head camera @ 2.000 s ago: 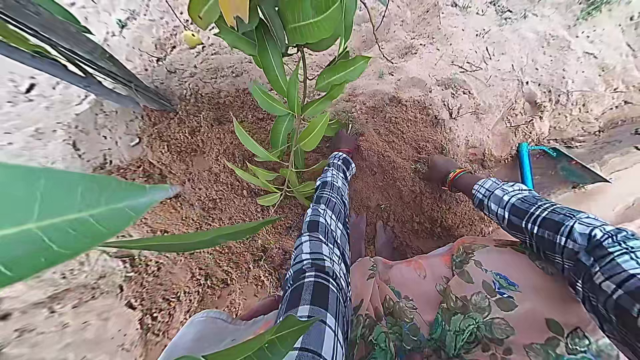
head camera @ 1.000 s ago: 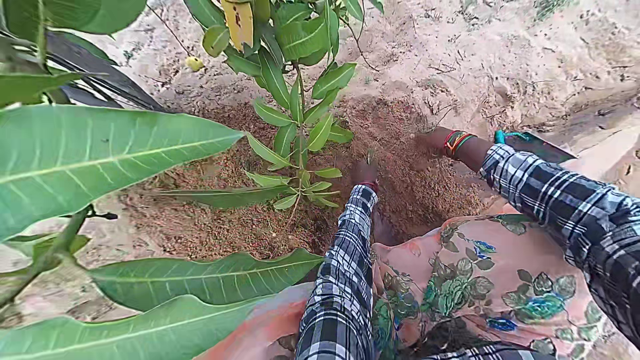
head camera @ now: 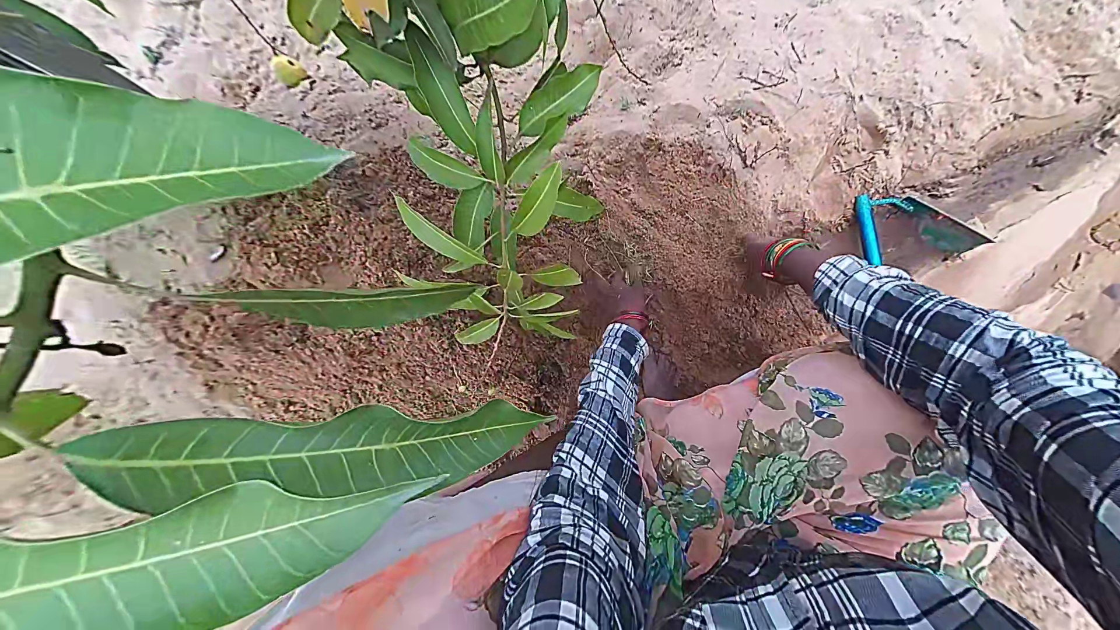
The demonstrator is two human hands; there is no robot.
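Note:
My left hand (head camera: 615, 296) is low on the reddish loose soil (head camera: 367, 359), just right of the leafy stem of a young plant (head camera: 503, 201). Bits of dry grass lie by its fingers, and whether it grips any is unclear. Further right, my right hand (head camera: 763, 256) rests against the right edge of the dug soil, its fingers mostly hidden by soil and blur. Beyond the right wrist lies a hand tool with a blue handle (head camera: 867, 229) and a flat metal blade (head camera: 949, 232).
Large green leaves (head camera: 262, 451) on a branch (head camera: 33, 324) hang close at the left. A small yellowish fruit (head camera: 289, 70) is near the top left. Pale sandy ground (head camera: 700, 52) surrounds the soil, and floral cloth (head camera: 787, 455) covers my lap.
My left hand was behind the lower leaves two seconds ago and is now to their right, out on the soil. My right hand has shifted a little since one second ago, uncovering more of the blue handle.

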